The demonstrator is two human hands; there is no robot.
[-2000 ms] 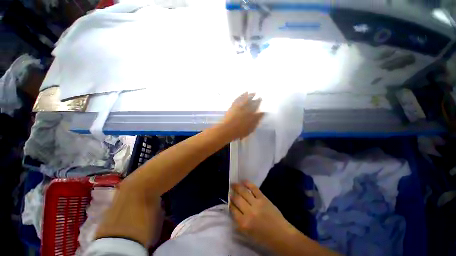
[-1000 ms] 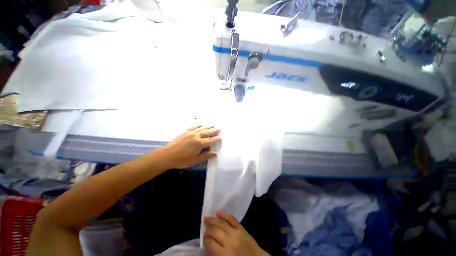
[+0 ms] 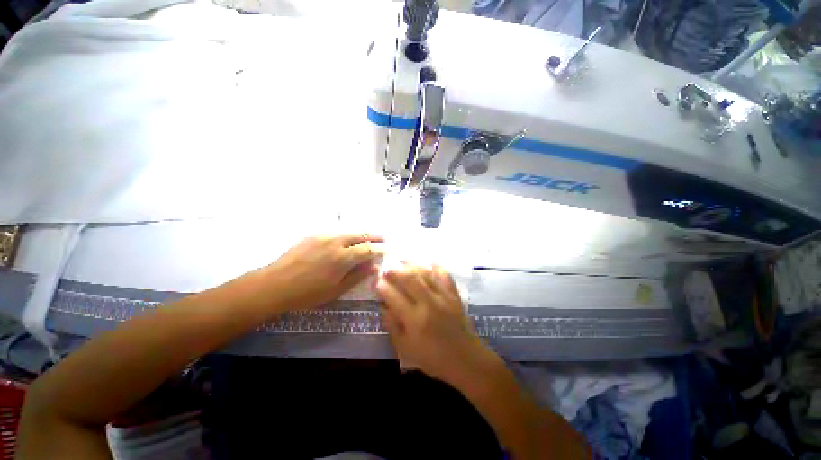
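Note:
My left hand (image 3: 329, 268) lies palm down on the table, its fingertips on white cloth just in front of the needle area. My right hand (image 3: 425, 310) is beside it, fingers together on the white cloth piece (image 3: 461, 286) at the table's front edge. Most of the cloth is under my hands or lost in glare. The white sewing machine (image 3: 540, 148) with a blue stripe stands just beyond. Its presser foot and needle are washed out by the lamp. A bluish-grey guide (image 3: 431, 207) sits right of the needle area.
A large heap of white pieces (image 3: 108, 117) covers the table's left. A white strip (image 3: 56, 278) hangs over the grey front edge (image 3: 576, 325) at left. White and blue cloth (image 3: 621, 395) lies below the table at right. Part of a red basket (image 3: 11, 418) shows lower left.
My right hand has moved up from the lap to the table edge, beside my left hand. The long cloth length hanging toward the lap no longer shows. The view has shifted closer to the machine.

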